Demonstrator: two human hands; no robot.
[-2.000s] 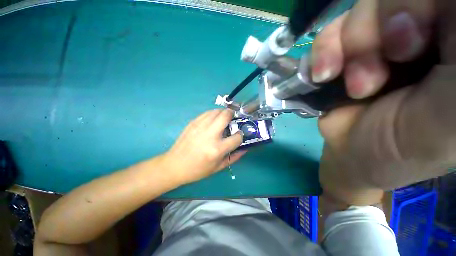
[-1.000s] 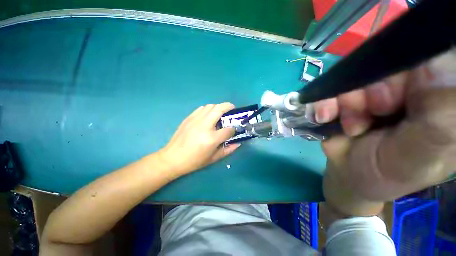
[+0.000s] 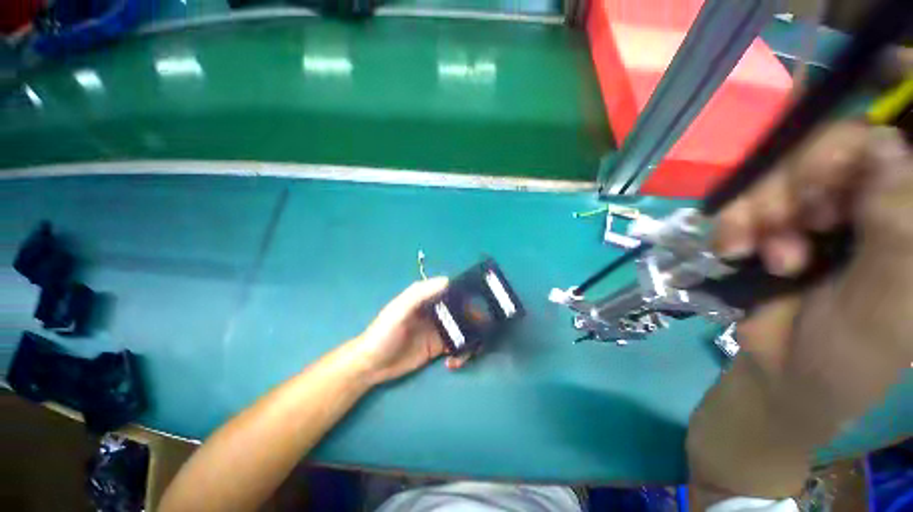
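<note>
My left hand (image 3: 405, 335) holds a black housing (image 3: 478, 306) over the teal bench mat. The housing's visible face is dark with two white strips. A thin yellow-green lead wire (image 3: 421, 264) with a tiny white end shows beside it. My right hand (image 3: 811, 230), partly blurred, grips the electric screwdriver at the right. The screwdriver's silver nose (image 3: 631, 300) is to the right of the housing, apart from it. A frame module (image 3: 622, 228) with a green wire lies behind the nose, partly hidden by it.
Several black housings (image 3: 75, 370) lie at the left of the teal mat (image 3: 330, 235). A carton (image 3: 165, 452) stands below at left. Behind are a shiny green conveyor (image 3: 300, 110), a metal post (image 3: 681, 90) and a red foam block (image 3: 736, 115). Another small white part (image 3: 728, 341) lies near my right hand.
The screwdriver nose has moved off the housing to the right. My left hand has turned the housing so another face shows. The view has shifted, showing more conveyor and the housings at left.
</note>
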